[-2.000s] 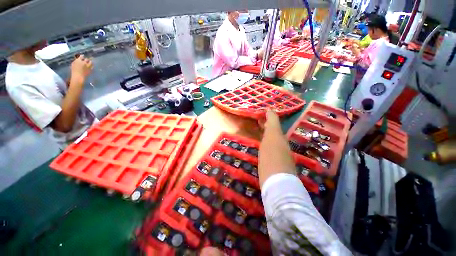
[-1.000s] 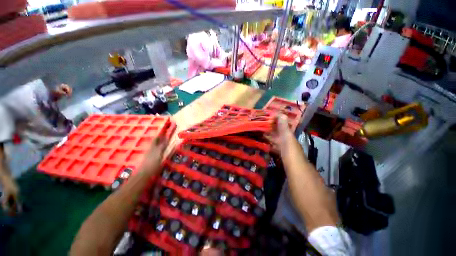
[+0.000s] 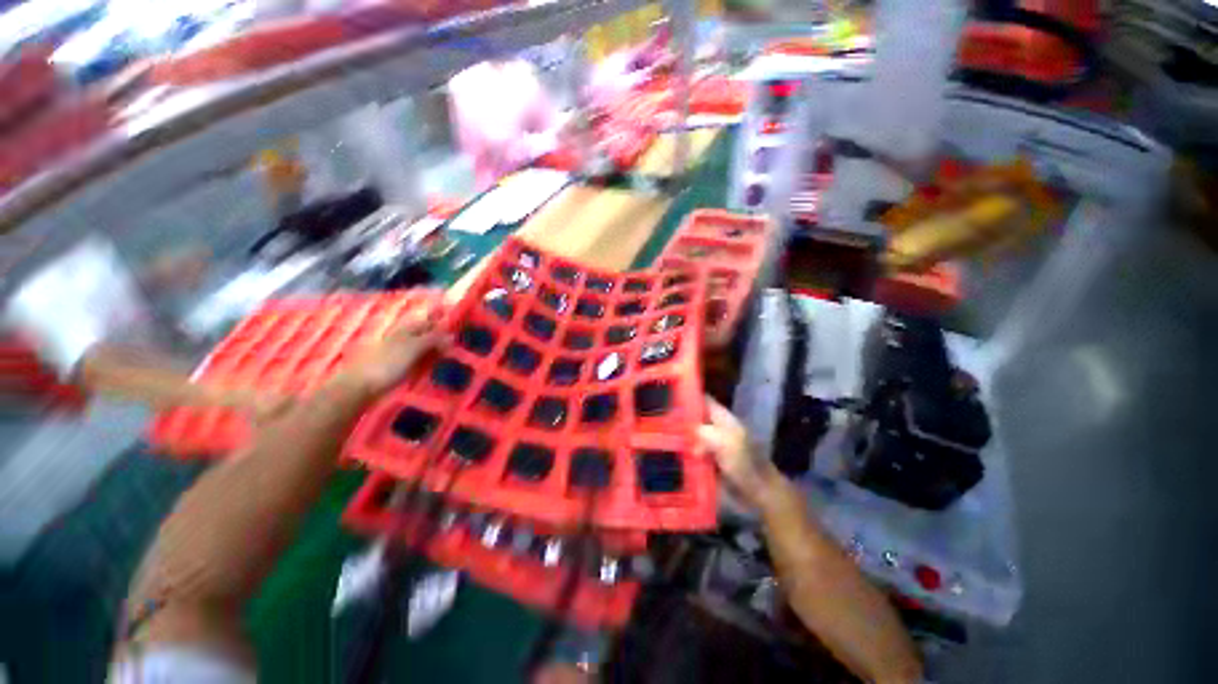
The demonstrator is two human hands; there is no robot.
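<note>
A red tray (image 3: 534, 388) with rows of dark square units in its pockets lies in front of me over another red tray (image 3: 508, 555), whose front edge with small shiny parts shows below it. My left hand (image 3: 387, 361) is blurred at the upper tray's left side, its fingers at the edge. My right hand (image 3: 732, 448) grips the upper tray's right edge; its fingertips are partly hidden. Whether the upper tray touches the lower one is hard to tell.
Another red tray (image 3: 287, 354) is at the left, with a coworker's arm (image 3: 147, 381) beside it. A red compartment tray (image 3: 721, 247) and tan board (image 3: 601, 221) lie behind. A grey-white machine with black blocks (image 3: 922, 414) stands right. A pink-clothed person (image 3: 501, 114) is opposite.
The upper red tray has come from the back towards me and now covers most of the loaded tray. Both hands moved with it. The view has shifted right and blurred.
</note>
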